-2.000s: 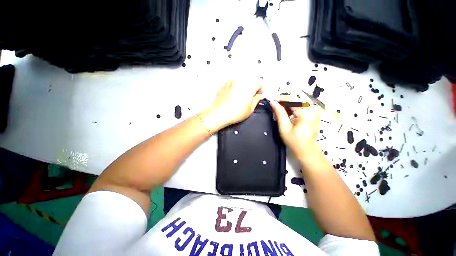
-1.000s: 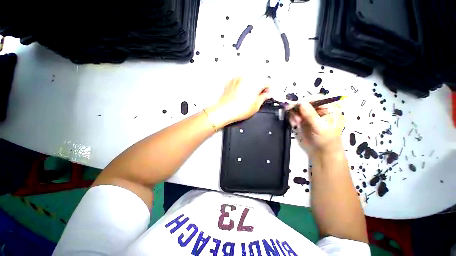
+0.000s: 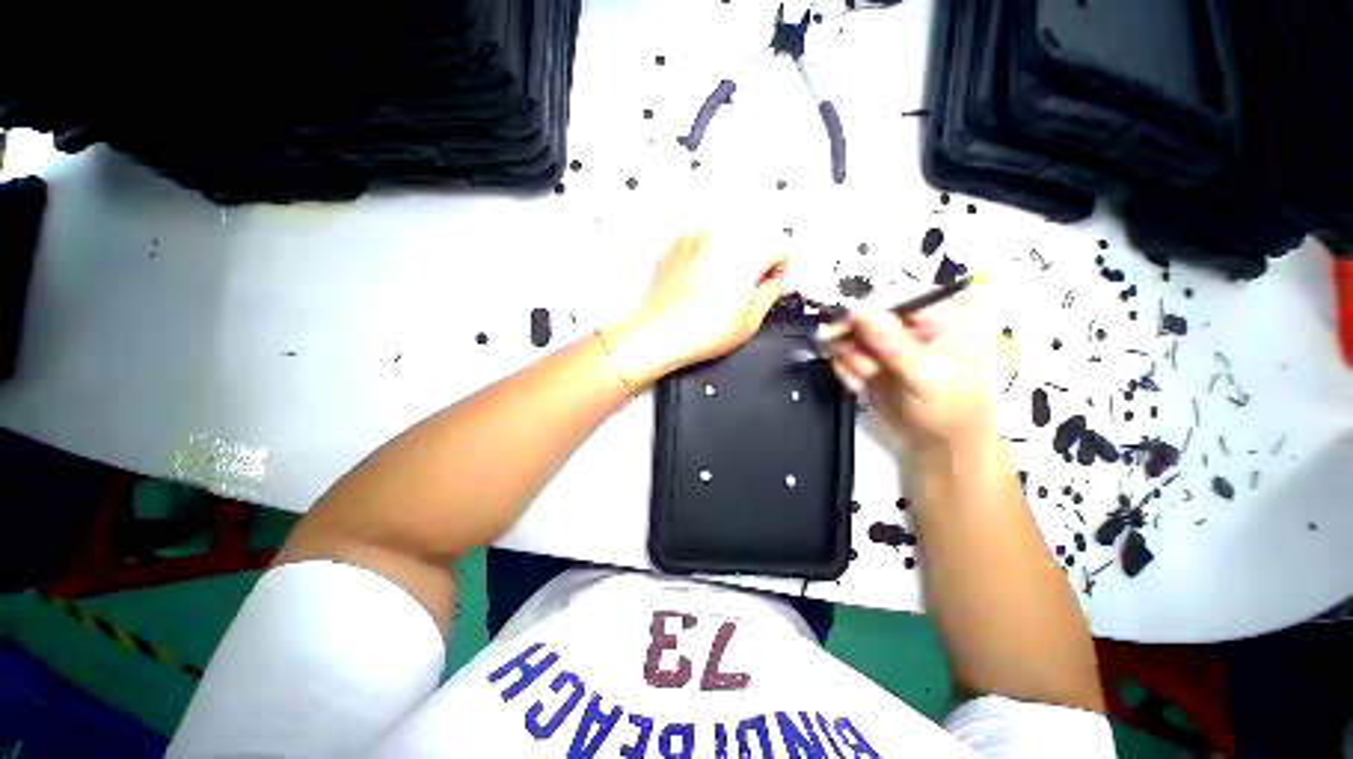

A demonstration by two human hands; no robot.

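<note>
The black tablet case (image 3: 749,445) lies at the table's front edge with its length pointing away from me. Four white dots show in its back. My left hand (image 3: 712,304) grips the case's far edge. My right hand (image 3: 905,363) holds a slim dark trimming knife (image 3: 935,295) with a yellow end, which points up to the right. Its tip end is over the case's far right corner and is blurred. My left fingers and the case's far edge partly hide each other.
Tall stacks of black cases stand at the far left (image 3: 371,104) and far right (image 3: 1083,119). Side cutters (image 3: 794,60) with spread handles lie between them. Black plugs, oval pieces (image 3: 1091,441) and thin offcuts are scattered at right. The table (image 3: 341,282) has a curved front edge.
Since two seconds ago my right hand has lifted off the case's right rim, and the knife has tilted from nearly level to slanting. My left hand still holds the far edge.
</note>
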